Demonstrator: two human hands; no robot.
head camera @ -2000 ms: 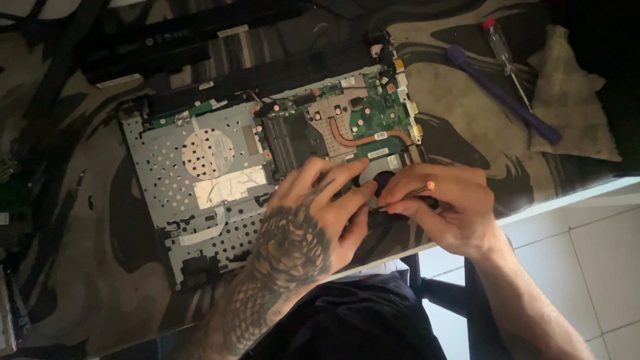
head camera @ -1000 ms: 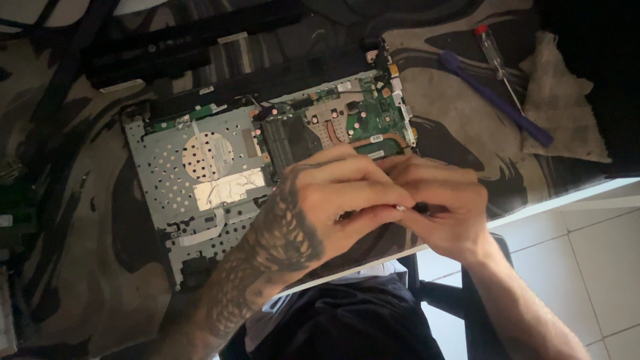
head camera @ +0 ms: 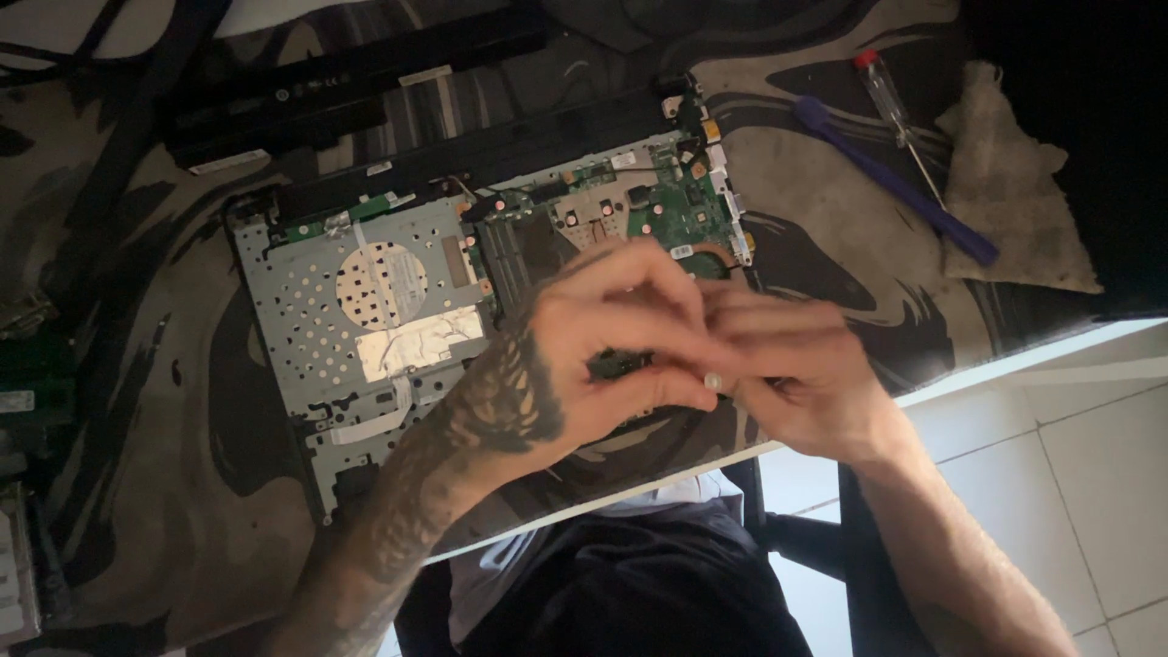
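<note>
My left hand [head camera: 620, 347], tattooed on its back, meets my right hand [head camera: 794, 365] above the lower right part of an opened laptop chassis [head camera: 310, 310]. Between the fingertips of both hands shows a small pale, roundish piece [head camera: 712, 381], too small to name; which hand grips it I cannot tell. Behind my hands lie the green motherboard [head camera: 680, 205] and a copper heat pipe [head camera: 716, 251], partly covered. A flat white ribbon cable [head camera: 370, 427] rests on the chassis at the lower left.
A black laptop battery [head camera: 301, 100] lies beyond the chassis. At the right are a purple plastic pry tool [head camera: 894, 182], a screwdriver with a red-capped clear handle [head camera: 885, 91] and a crumpled cloth [head camera: 1013, 192]. Green circuit boards [head camera: 36, 383] sit at the far left. The table edge [head camera: 602, 497] runs close below.
Two seconds ago my hands were lower on the chassis at a round dark part, a thin tool with an orange tip at my right hand. Now they are raised and together, and that tool is not seen.
</note>
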